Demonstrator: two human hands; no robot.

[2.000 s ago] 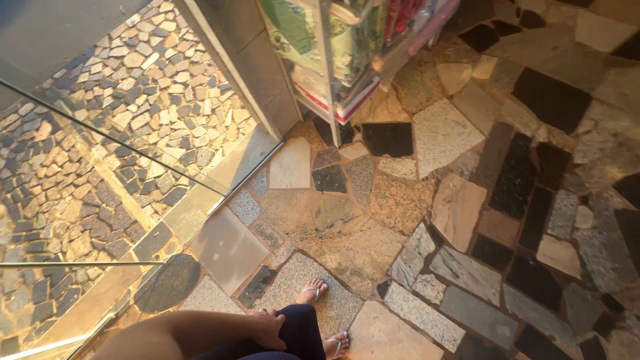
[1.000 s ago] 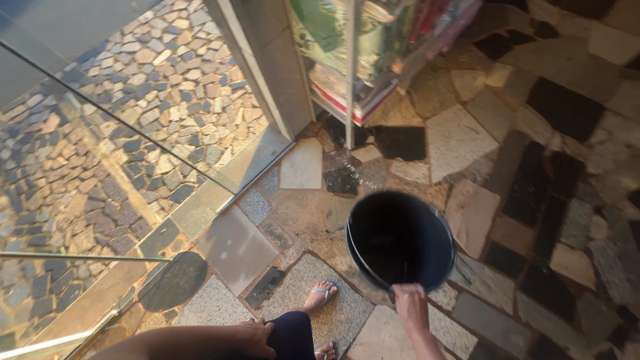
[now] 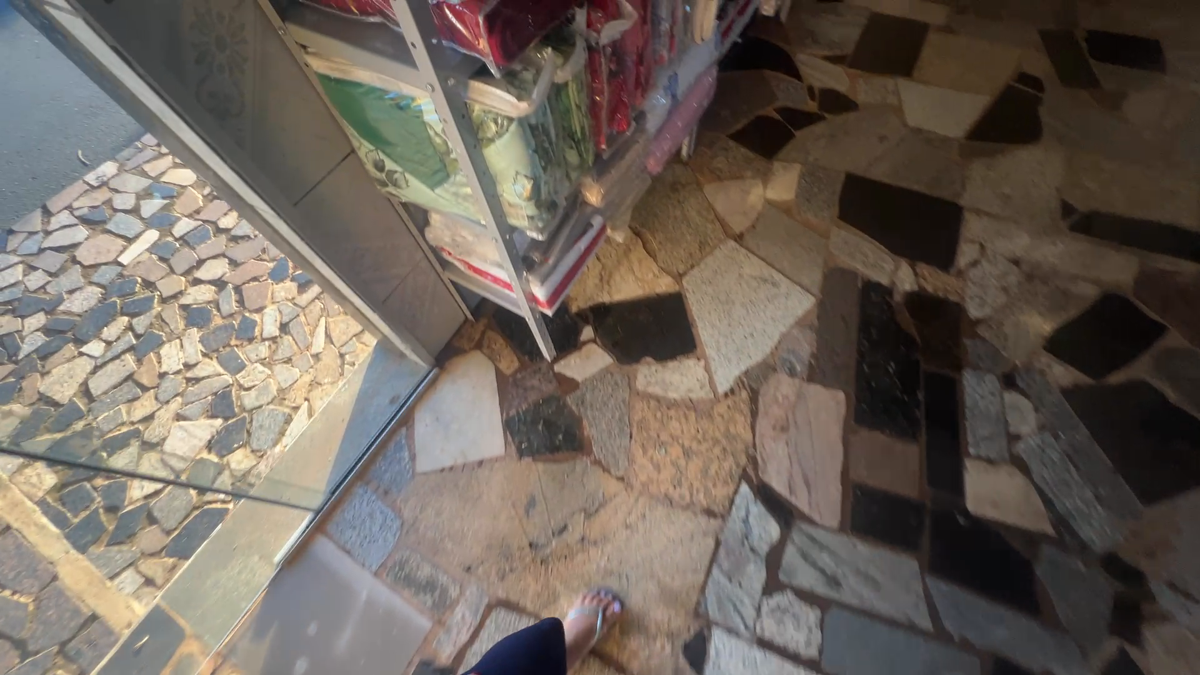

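Note:
Neither my left hand nor my right hand shows in the head view now, and whatever they hold is out of sight. One foot in a flip-flop point(image 3: 600, 611) rests on the stone floor point(image 3: 562, 525) at the bottom, below a dark trouser leg point(image 3: 525, 649). Ahead of the foot stands a metal shelf rack point(image 3: 473, 178) with plastic-wrapped packages, among them a green patterned one point(image 3: 525, 159) and red ones point(image 3: 506, 28).
A tiled wall end point(image 3: 328, 187) stands left of the rack. A glass door's edge point(image 3: 159, 478) crosses the lower left. The metal threshold track point(image 3: 356, 469) separates the indoor floor from the mosaic stone pavement point(image 3: 178, 319) outside.
The black bucket and the right hand on its rim, seen one second ago, are out of view. So is the left arm. The view has shifted, with the rack nearer.

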